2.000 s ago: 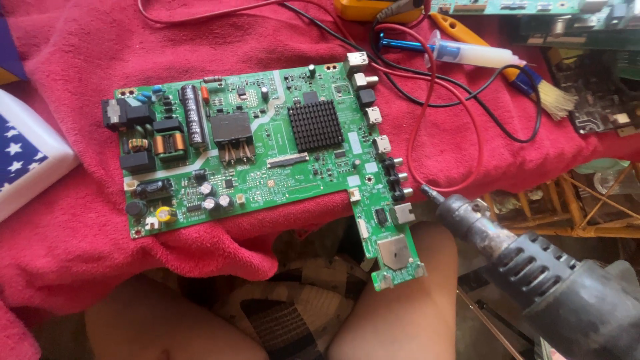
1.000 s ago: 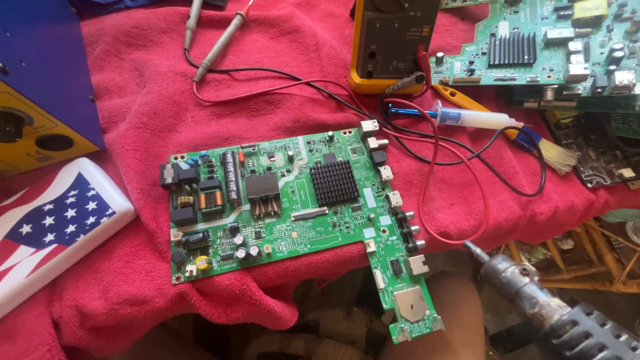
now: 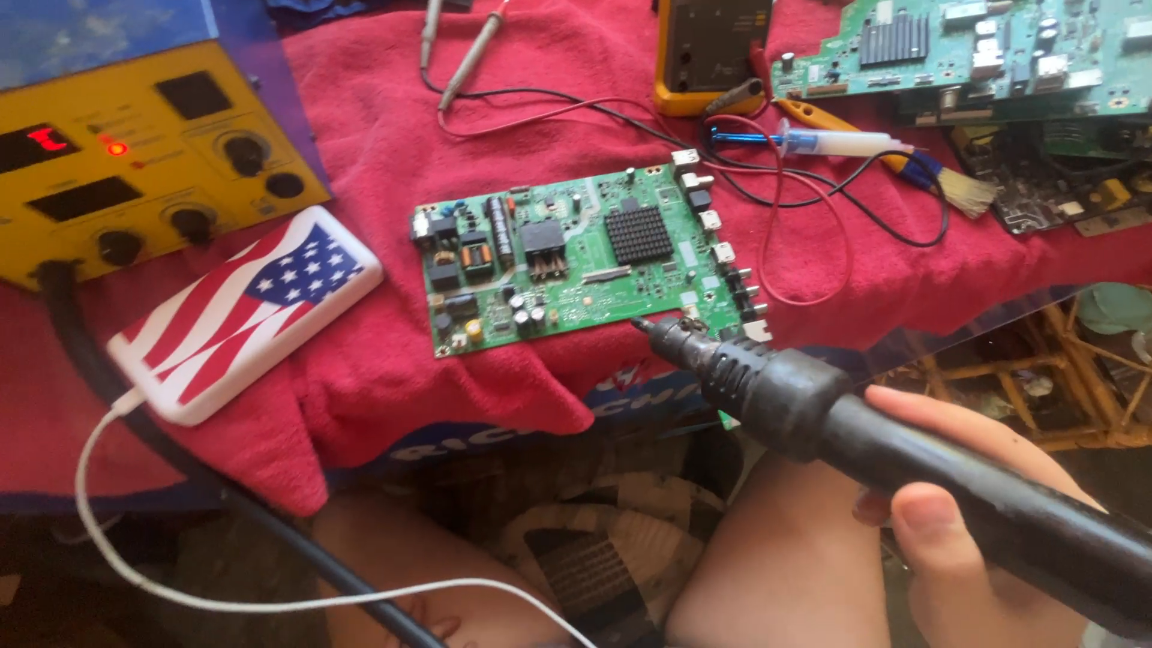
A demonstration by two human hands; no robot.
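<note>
My right hand [image 3: 967,531] is closed around the black handle of a hot air rework gun [image 3: 801,400], at the lower right. The gun's nozzle points up and left, just in front of the lower edge of a green circuit board [image 3: 585,297], and its body hides the board's lower right arm. Whether nozzle and board touch, I cannot tell. The board lies on a red towel [image 3: 360,117] and carries a black finned heat sink [image 3: 638,235], capacitors and a row of connectors. My left hand is not in view.
A yellow and blue rework station [image 3: 153,171] with lit display stands at left, beside a flag-patterned power bank [image 3: 252,315] on a white cable. Behind the board lie probe leads, a yellow multimeter [image 3: 711,54], a syringe [image 3: 837,142], a brush [image 3: 954,184] and more circuit boards [image 3: 972,54].
The rework gun has moved left relative to the board, and its nozzle now overlaps the board's lower right part. My right hand has come into view on the handle. The view has shifted left.
</note>
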